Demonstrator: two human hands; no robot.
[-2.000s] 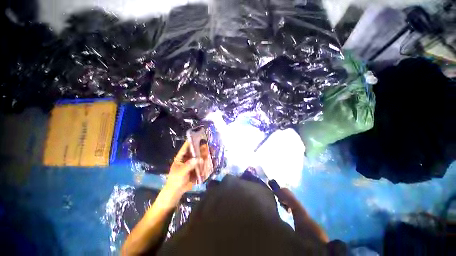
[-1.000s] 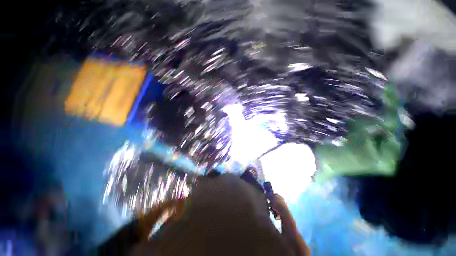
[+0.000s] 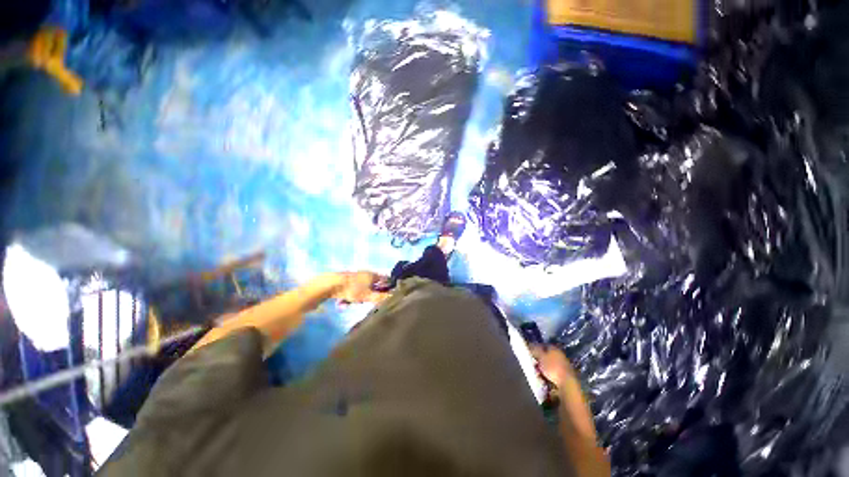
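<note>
A polybagged garment bundle lies on the blue floor ahead of me, dark under shiny clear film. A second polybagged bundle lies to its right, touching the long heap of bagged garments. A bright white strip or sheet lies below the second bundle. My left hand is at the front of my clothing, its fingers partly hidden; no phone shows there. My right hand is low at my right side, closed around a small dark handheld device.
A blue crate with a yellow cardboard sheet on it is at the top right. A barred rack or stand with white things is at the left. A yellow object is at the top left. My shoe shows between the bundles.
My view has swung left, so the crate and heap now sit at the right. The phone has left view; my left hand is now at my clothing. My right hand still holds the device.
</note>
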